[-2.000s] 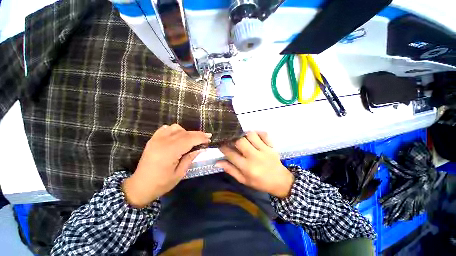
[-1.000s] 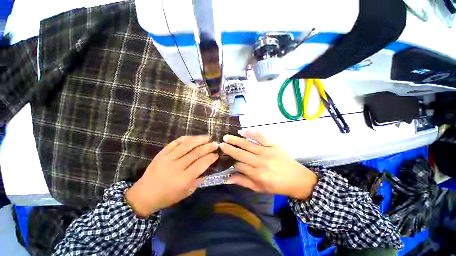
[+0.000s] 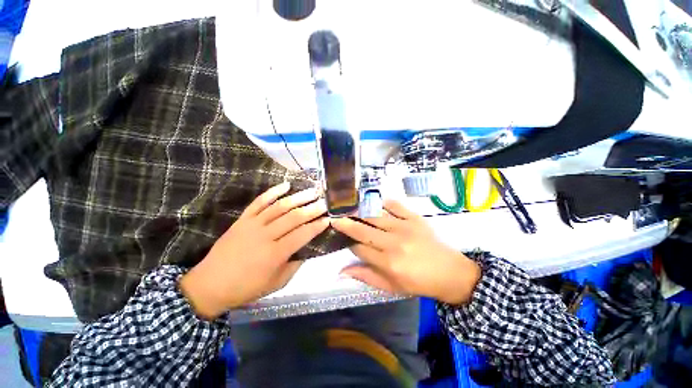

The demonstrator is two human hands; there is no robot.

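Observation:
The dark plaid panel [image 3: 144,167] lies on the white machine table, its right edge under the left end of the sewing machine head [image 3: 402,68]. A shiny upright plate [image 3: 338,151] hides the needle area. My left hand [image 3: 258,246] lies flat on the panel just left of the plate, fingers spread a little. My right hand [image 3: 406,254] is at the panel's right edge, fingertips beside the plate's lower end. Both hands press on the cloth; whether the right fingers pinch it cannot be told.
Scissors with green and yellow handles [image 3: 479,189] lie right of the machine's needle end, with a slim black tool [image 3: 514,201] beside them. A flat black case [image 3: 599,197] lies further right. Blue crates [image 3: 467,356] with dark frilled pieces [image 3: 630,303] stand below the table.
The view has shifted, so the machine head fills more of the picture. Both hands have moved up close to the needle area, and the panel's near edge has drawn forward and bunched at the lower left.

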